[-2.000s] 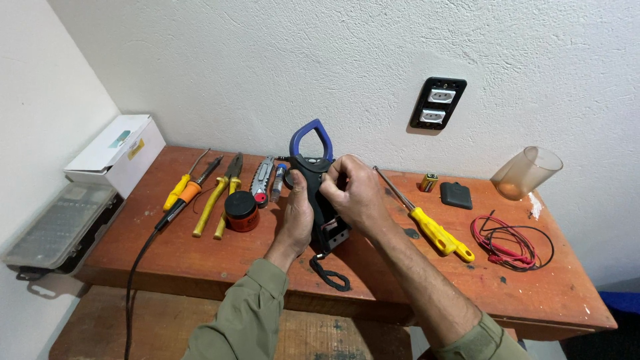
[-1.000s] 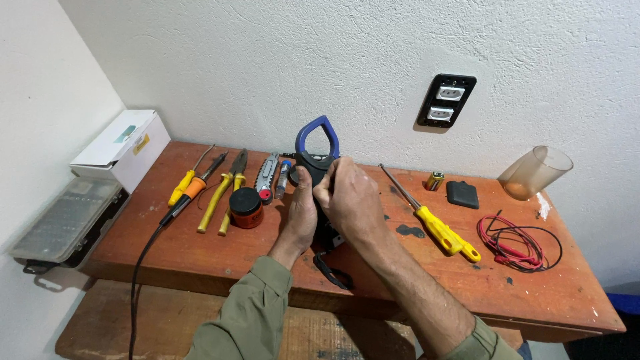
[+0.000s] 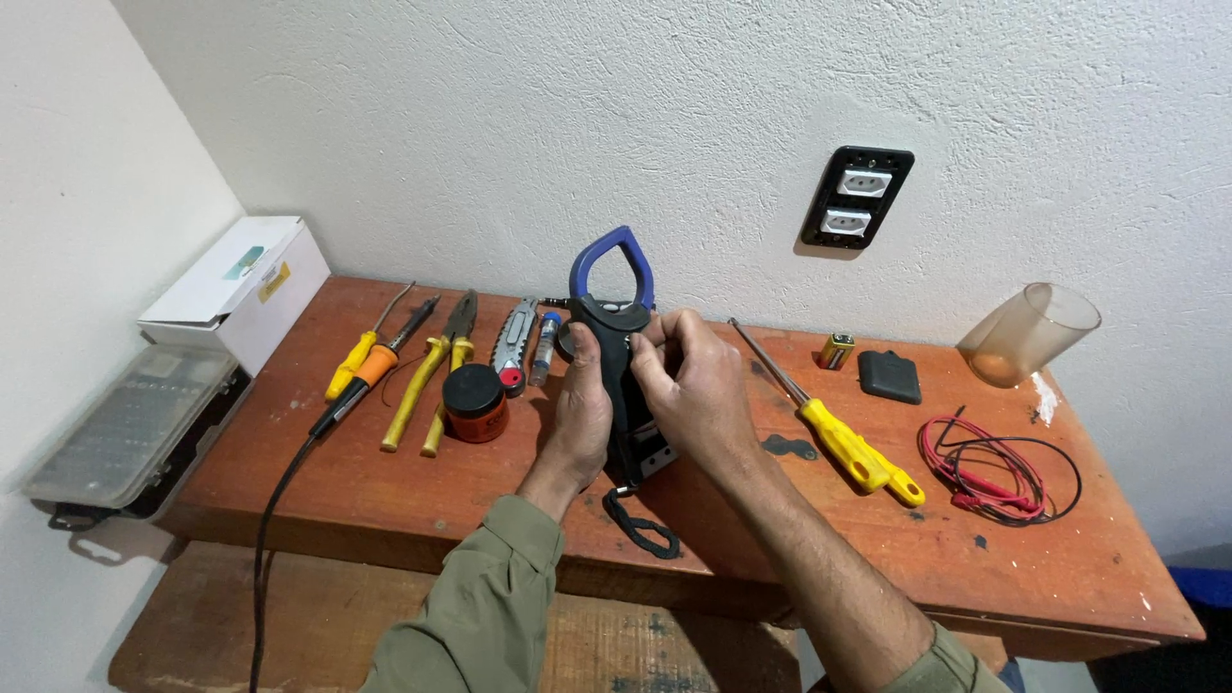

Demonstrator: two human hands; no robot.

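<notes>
A clamp meter [image 3: 623, 375] with a blue jaw and dark body is held above the wooden bench, jaw pointing to the wall. My left hand [image 3: 580, 414] grips its left side, thumb along the edge. At the upper right of the body, the thumb and fingers of my right hand [image 3: 695, 380] are pinched together; a tiny metallic bit shows at the fingertips, too small to identify. A black wrist strap [image 3: 640, 527] hangs from the meter's lower end. To the right lie a 9-volt battery [image 3: 836, 351], a black cover [image 3: 889, 376] and yellow-handled screwdrivers [image 3: 847, 450].
Left of my hands are a lidded jar [image 3: 476, 404], pliers [image 3: 420, 393], a soldering iron [image 3: 375, 366], a utility knife [image 3: 515, 342] and a small tube [image 3: 545, 348]. Red and black test leads [image 3: 991, 472] lie right, before a clear cylinder [image 3: 1030, 337]. A white box [image 3: 260, 298] and plastic organizer [image 3: 135, 423] stand left.
My right hand's fingers have shifted from a closed bunch over the meter to a pinch at its right edge, leaving more of the meter's body visible. My left hand keeps its hold.
</notes>
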